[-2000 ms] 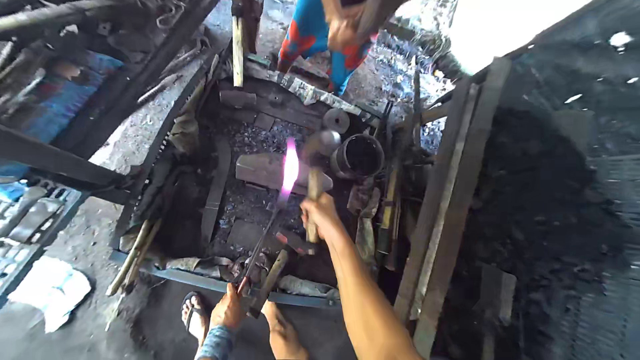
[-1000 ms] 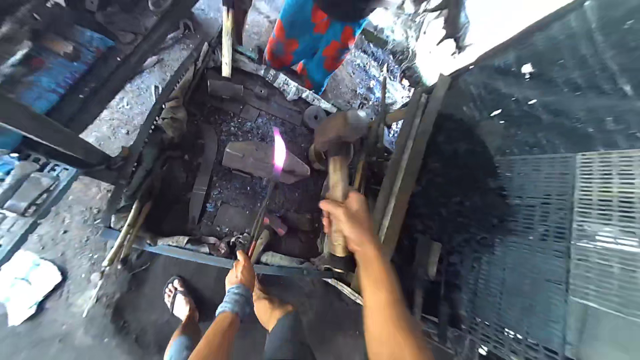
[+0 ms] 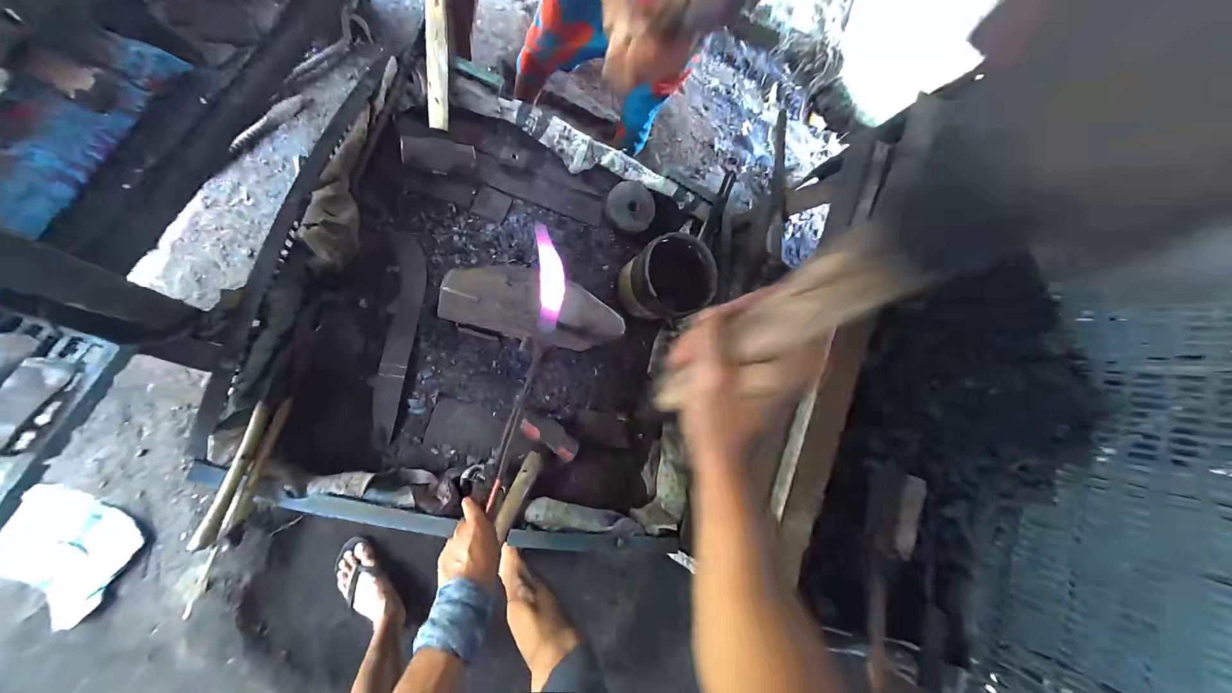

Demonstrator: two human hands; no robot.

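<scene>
A glowing metal blade blank point(image 3: 551, 279) lies across the anvil point(image 3: 486, 298), its tip past the far edge. My left hand point(image 3: 470, 549), with a cloth band at the wrist, is closed on the handles of long metal tongs point(image 3: 518, 404) that reach to the blank's near end. My right hand point(image 3: 722, 366) grips the wooden handle of a hammer point(image 3: 828, 289), raised to the right of the anvil; hand and hammer are blurred, and the large head is nearest the camera. A second hammer point(image 3: 551, 438) with a wooden handle rests near my left hand.
Right of the anvil stands a round metal container point(image 3: 669, 276), with a ring-shaped piece point(image 3: 630, 206) behind it. A curved flat metal strip point(image 3: 399, 337) lies at left. A wooden beam point(image 3: 828, 433) borders the right side, beside dark charcoal. Another person point(image 3: 568, 38) is at the far edge.
The hammer in my right hand has swung from over the anvil's right end out to the right and up, closer to the camera. The tongs still hold the glowing blank at the anvil.
</scene>
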